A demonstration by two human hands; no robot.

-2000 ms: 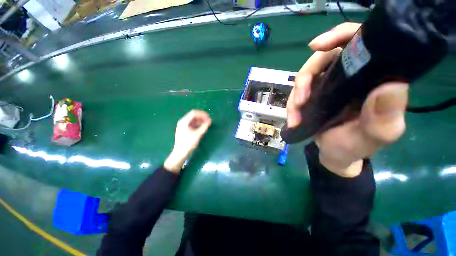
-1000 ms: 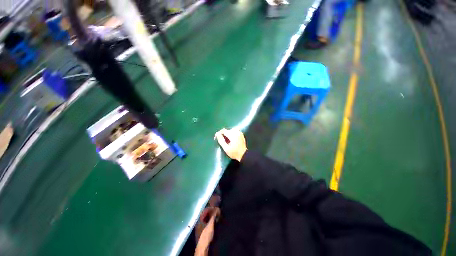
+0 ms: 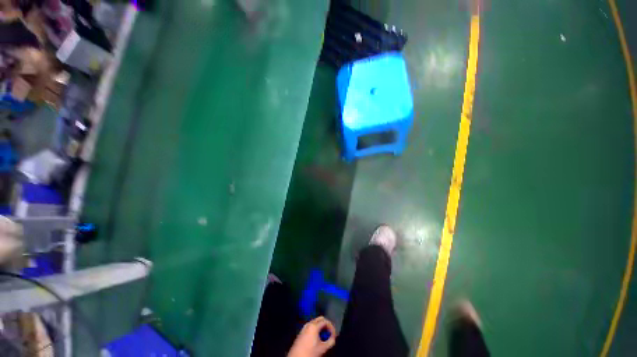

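Observation:
One hand, which looks like my left hand (image 3: pixel 312 339), is at the bottom edge beside the green bench (image 3: pixel 209 174), partly cut off. Its fingers are curled; a small dark-blue spot shows inside the curl, but whether it is a held item or background is unclear. My right hand is not in view. A small dark and blue item (image 3: pixel 85 232), possibly a round unit, is by the bench's far rail, blurred. No screwdriver is visible.
A light-blue stool (image 3: pixel 377 97) stands beside the bench. Another blue piece (image 3: pixel 320 289) is near the hand. A yellow line (image 3: pixel 457 167) crosses the floor. Dark-trousered legs (image 3: pixel 374 300) are below. A whitish bar (image 3: pixel 84 284) and blue object (image 3: pixel 143 343) are lower left.
The view has swung right and down to the aisle floor. The screwdriver and screw feeder from the oldest frame are no longer clearly visible. Only one hand remains, at the bottom edge.

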